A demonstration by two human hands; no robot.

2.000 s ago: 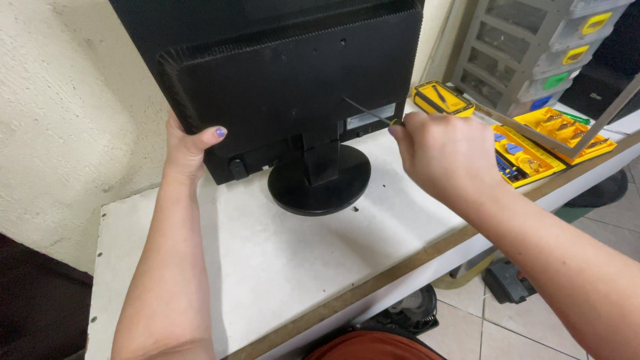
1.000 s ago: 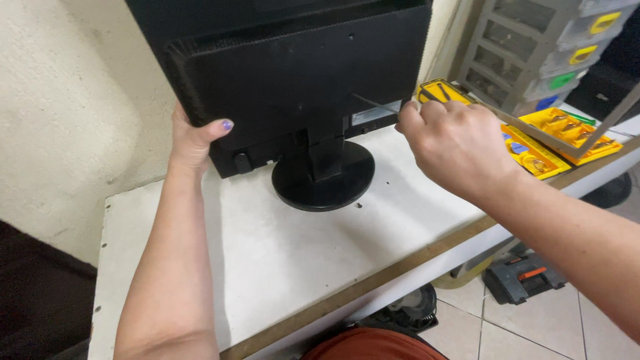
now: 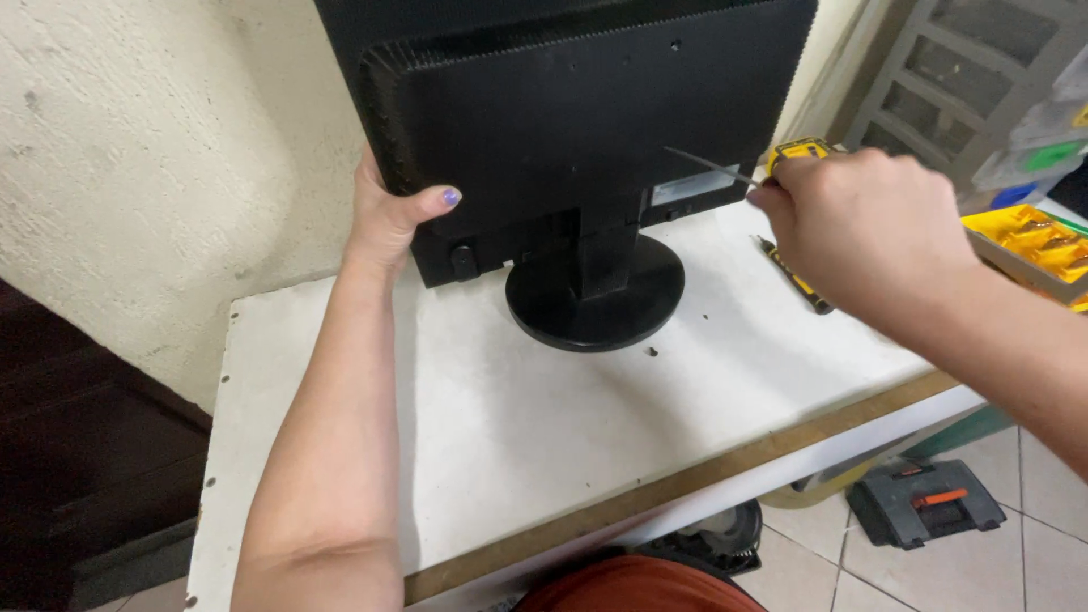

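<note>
A black computer monitor (image 3: 527, 127) stands with its back towards me on a round black base (image 3: 595, 314). My left hand (image 3: 395, 212) grips its left edge, the thumb on the back cover and the fingers hidden behind. In my right hand (image 3: 867, 221) is a thin-shafted screwdriver (image 3: 710, 164), its handle mostly hidden by the fingers. The shaft's tip is at the back cover, above a pale label (image 3: 693, 185); whether it touches cannot be told. A black and yellow screwdriver (image 3: 795, 276) lies on the white table (image 3: 510, 450), below my right hand. Two small dark bits lie near the base.
Yellow tool cases (image 3: 1033, 238) sit at the right, beside a grey drawer unit (image 3: 952, 76) with clear bins. A rough pale wall (image 3: 170, 127) rises behind the table. On the tiled floor is a dark toolbox (image 3: 926, 501) with an orange handle.
Both hands keep much the same places on and near the monitor. The screwdriver remains in my right hand. The view has shifted, and the screwdriver on the table now shows.
</note>
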